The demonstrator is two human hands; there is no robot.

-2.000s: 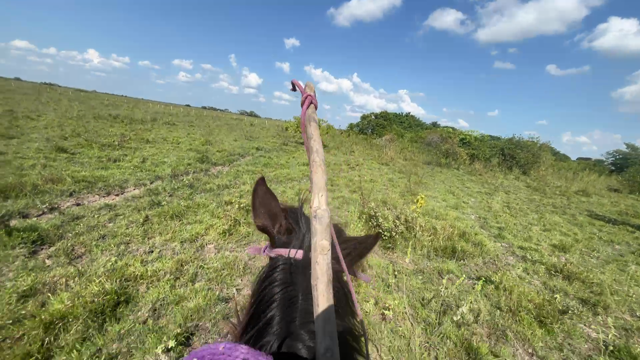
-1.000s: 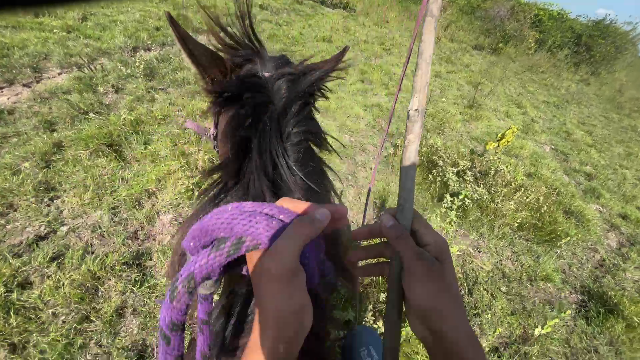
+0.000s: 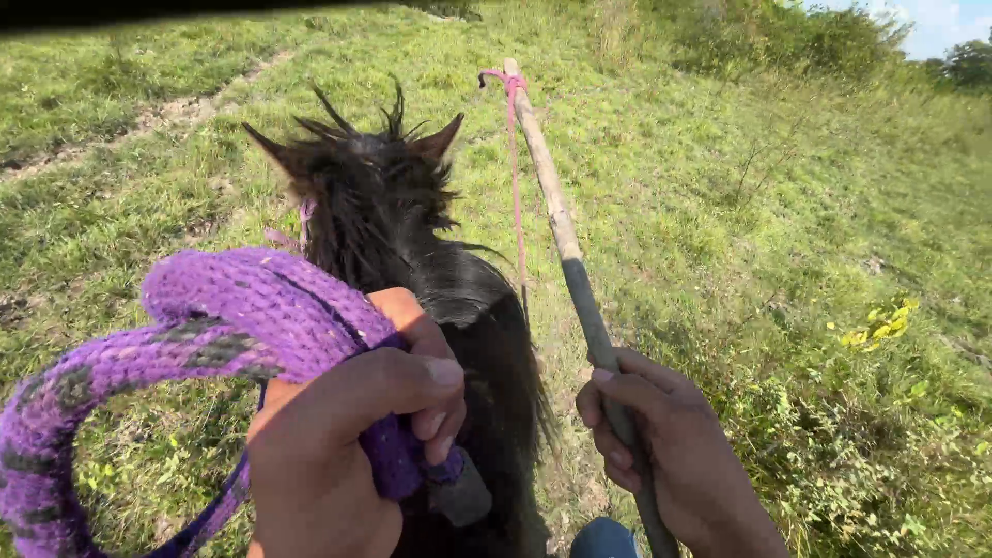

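My left hand (image 3: 349, 434) is closed around a thick purple braided rope (image 3: 248, 310) with grey flecks; its loops hang out to the left. My right hand (image 3: 666, 434) grips a long wooden stick (image 3: 554, 194), which slants up and forward. Near the stick's tip a pink cord (image 3: 515, 170) is knotted, one length of it hanging down. Between and ahead of my hands are the dark mane, neck and ears of a horse (image 3: 387, 201), seen from its back. Pink straps (image 3: 306, 221) show at the left side of its head.
Grass (image 3: 697, 194) with bare patches surrounds the horse. A dirt track (image 3: 174, 116) runs at the upper left, bushes (image 3: 775, 39) stand at the upper right, and a yellow-leaved plant (image 3: 880, 325) grows at the right. A bit of blue denim (image 3: 604, 539) shows at the bottom.
Both hands were out of view two seconds ago. Since one second ago, my right hand's fingers have closed on the stick, and its tied tip has come back into view. The view has tilted down.
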